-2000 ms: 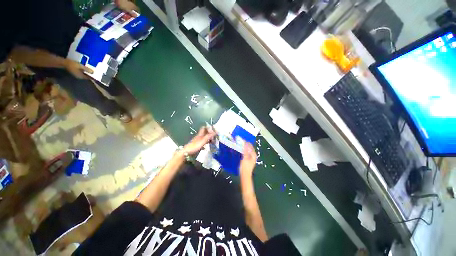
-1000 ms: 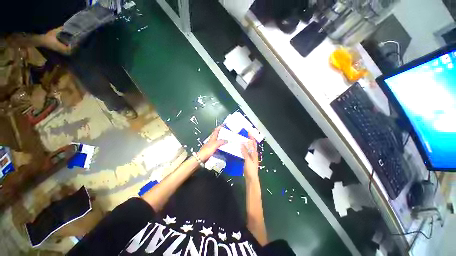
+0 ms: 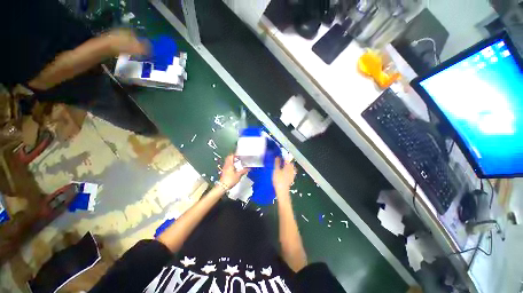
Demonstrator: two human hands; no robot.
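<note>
A part-folded carton (image 3: 251, 150), white with blue at its top edge, is blurred above the green work surface (image 3: 321, 252). My left hand (image 3: 230, 173) holds it at its lower left. Blue card (image 3: 264, 186) lies below and beside it. My right hand (image 3: 284, 174) is at the right edge of the blue card, with its fingers bent; its grip is blurred. A white blank (image 3: 241, 189) shows beside my left wrist.
White formed pieces (image 3: 304, 117) lie on the dark belt (image 3: 344, 160) behind a metal rail. Trim chips (image 3: 219, 121) dot the green surface. At upper left, another person's hand (image 3: 123, 43) is over a stack of blanks (image 3: 155, 74). A keyboard (image 3: 408, 149) and monitor stand at right.
The white piece between my hands has turned and risen at the left. Formed pieces on the belt have shifted down and right. The other person's stack now shows on the green surface.
</note>
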